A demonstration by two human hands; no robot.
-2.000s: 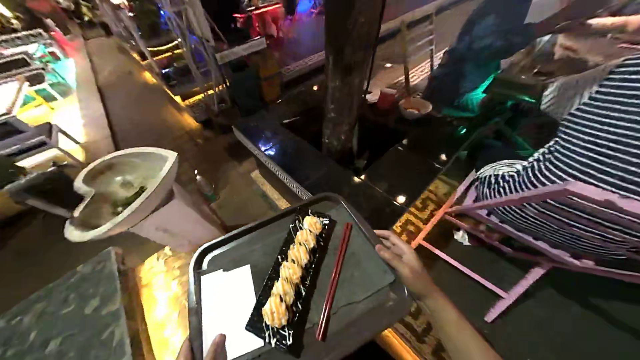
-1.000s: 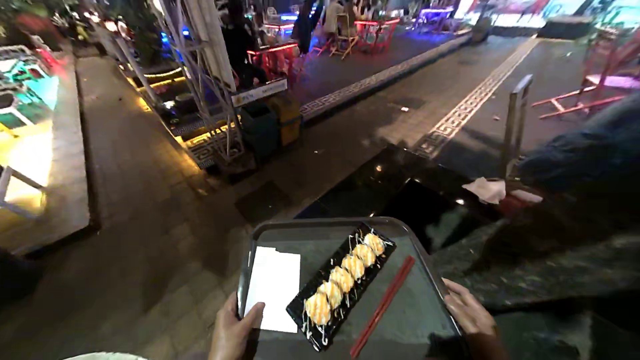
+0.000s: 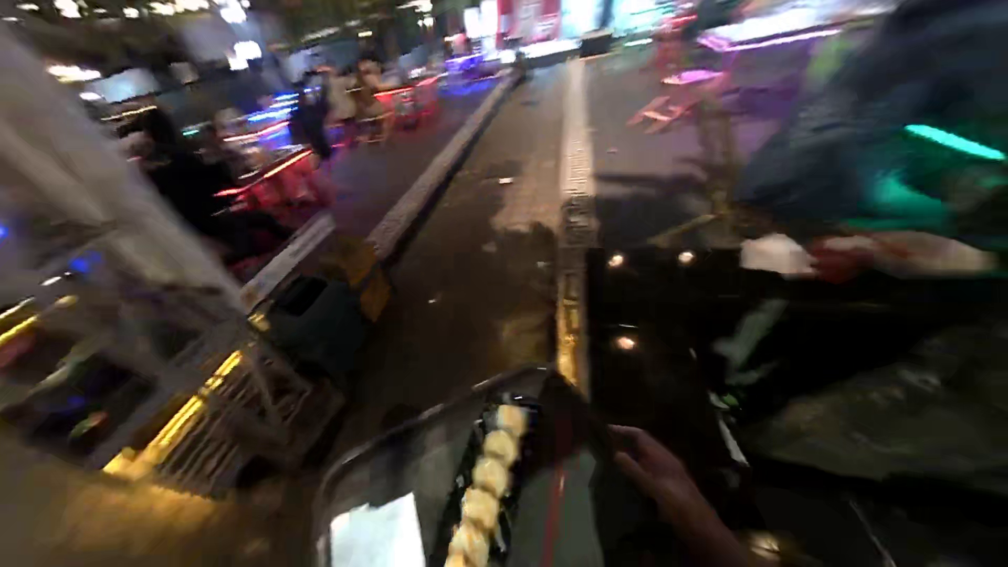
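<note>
A dark serving tray [image 3: 441, 425] fills the bottom middle of the blurred head view. My right hand [image 3: 669, 480] grips its right edge. My left hand is out of the frame. On the tray lies a narrow black plate [image 3: 465, 465] with a row of round pale food pieces [image 3: 492, 476]. Red chopsticks [image 3: 555, 504] lie to the right of the plate, and a white napkin or paper [image 3: 378, 531] is to its left.
A paved walkway [image 3: 449, 315] runs ahead beside a patterned strip [image 3: 577, 157]. Bins [image 3: 319, 323] and a white metal frame [image 3: 118, 197] stand left. Seated people [image 3: 181, 173] are at lit tables farther back. A dark glossy surface [image 3: 646, 315] with white crumpled paper [image 3: 776, 254] is at right.
The view has swung toward the walkway. The left hand, at the tray's left side one second ago, has left the frame. The tray is still held by the right hand.
</note>
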